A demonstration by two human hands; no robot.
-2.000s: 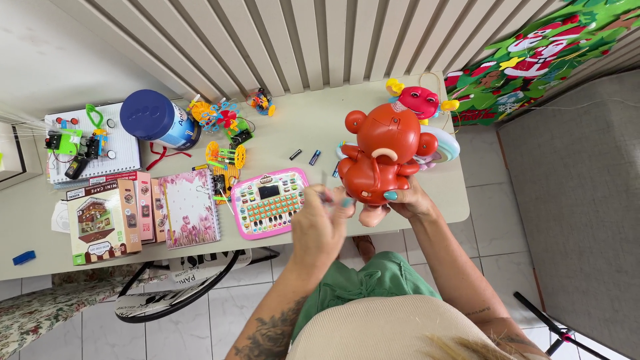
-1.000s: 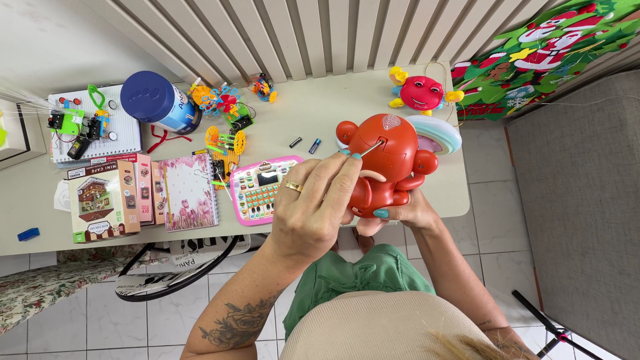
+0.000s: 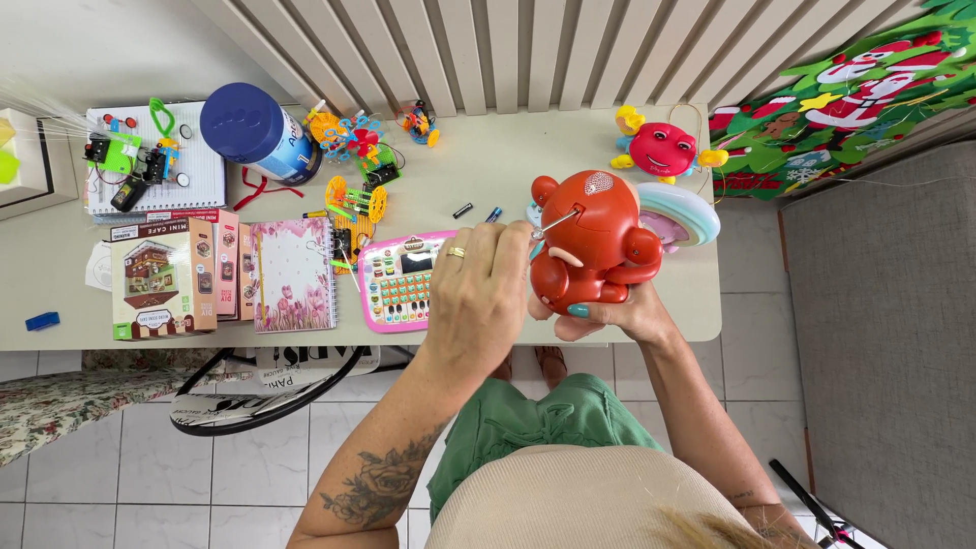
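My right hand grips a red plastic monkey toy from below, above the table's right part. The toy has a sparkly heart patch and a cover with a visible seam on its head. In my left hand is a thin metal screwdriver; its handle is mostly hidden by the fingers. The screwdriver's tip meets the edge of that cover. Two small batteries, one black and one blue, lie on the table behind my left hand.
On the table are a pink-framed toy tablet, a flowered spiral notebook, boxed kits, a blue-lidded can and small assembled toys. A smiling red toy and a pastel ring-shaped object stand at right.
Two seconds ago my left hand was lower, beside the toy's body; it then rose to the head, where the screwdriver tip stays at the cover. The toy has been turned in my right hand.
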